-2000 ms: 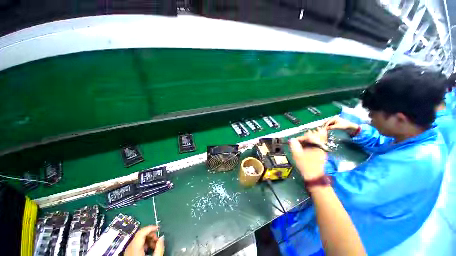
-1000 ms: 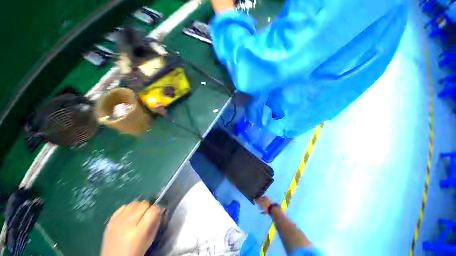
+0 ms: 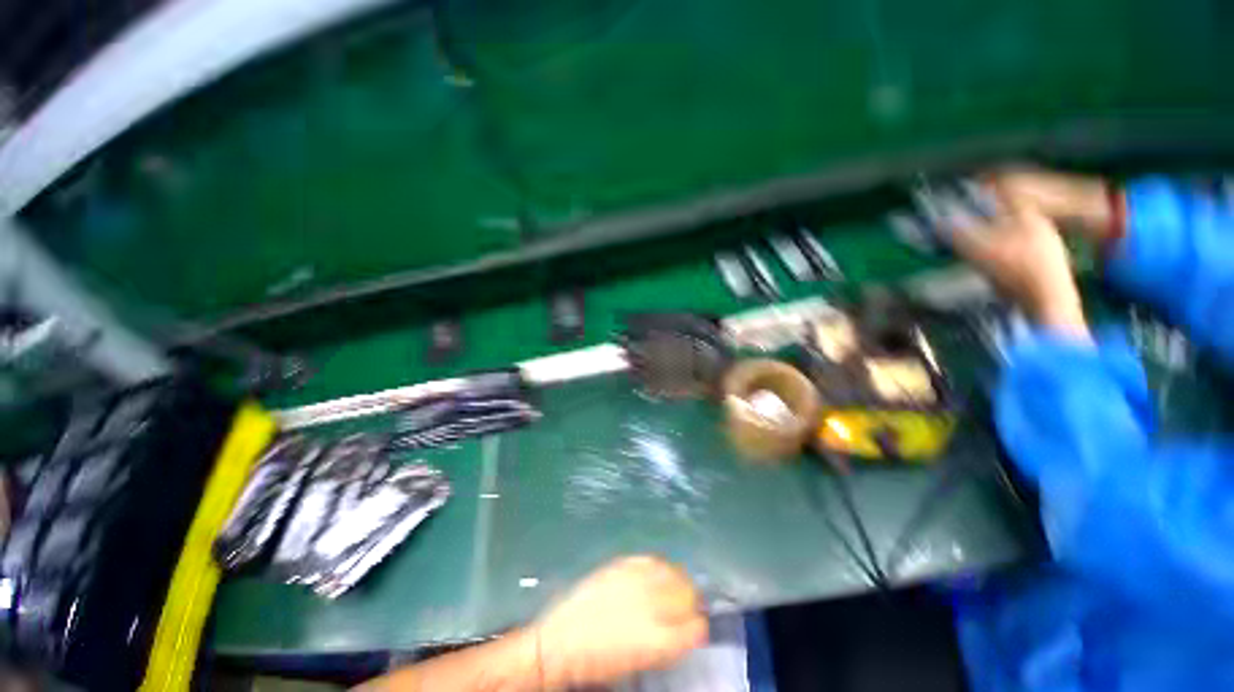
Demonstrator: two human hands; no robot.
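Observation:
The picture is blurred. My left hand (image 3: 625,619) is at the bench's front edge, its forearm coming in from the lower left. Its fingers look curled; whether it holds anything cannot be told. My right hand is not in view. Phone circuit boards (image 3: 355,525) with white and silver strips lie in a fanned group at the left of the green bench (image 3: 541,521). A small stack of dark batteries (image 3: 467,412) lies behind them by the white rail.
Black fan (image 3: 673,354), cardboard tube (image 3: 769,430) with white matter and yellow-fronted soldering station (image 3: 886,433) stand at centre right; cables run forward. White scraps (image 3: 643,466) lie mid-bench. Left are yellow tray edges (image 3: 203,548) and glossy black trays (image 3: 95,500). Another person's blue-sleeved arms (image 3: 1069,392) are at right.
The view has swung back left and up from the floor and the black box. My right hand has left the picture. My left hand remains near the bench's front edge.

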